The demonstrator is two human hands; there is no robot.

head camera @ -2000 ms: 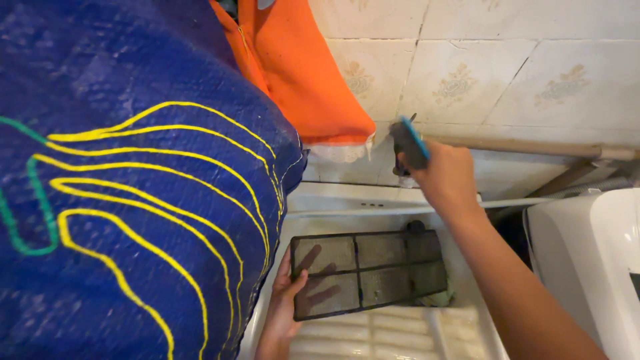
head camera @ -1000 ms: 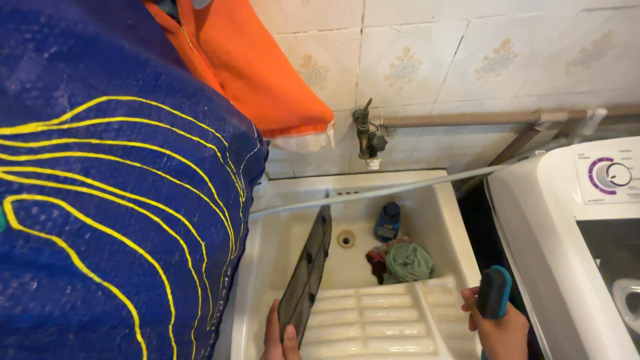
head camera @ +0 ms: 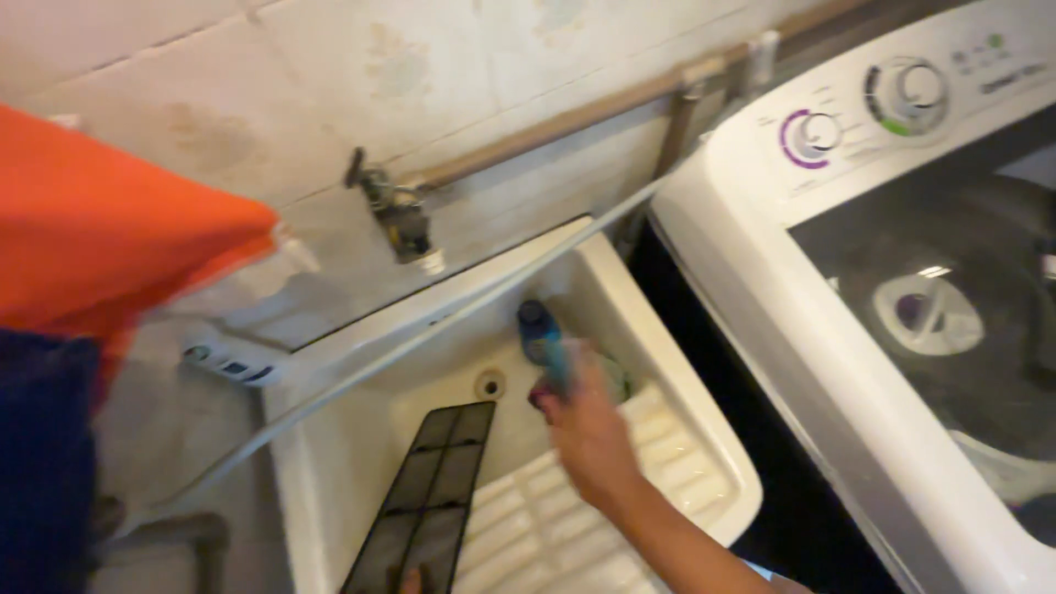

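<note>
My left hand (head camera: 410,580), mostly hidden, holds a dark-framed mesh filter panel (head camera: 425,503) at its lower end, tilted over the laundry sink. A blurred blue brush (head camera: 561,363) is in my right hand (head camera: 590,437), over the far right part of the basin. Just behind it a dark blue bottle (head camera: 535,326) lies in the white sink (head camera: 726,462). Partly covered by my right hand are a green cloth (head camera: 615,378) and a dark red cloth (head camera: 540,394). The drain (head camera: 490,384) shows beyond the panel's top edge.
A tap (head camera: 400,214) juts from the tiled wall above the sink. One thin grey hose (head camera: 396,351) crosses the basin's back. To the right stands a white washing machine (head camera: 742,223). Orange fabric (head camera: 124,223) and dark blue fabric (head camera: 45,462) hang at left.
My right hand with the brush has moved from the sink's right edge to over the basin, near the bottle and cloths. The view has turned and shifted toward the washing machine.
</note>
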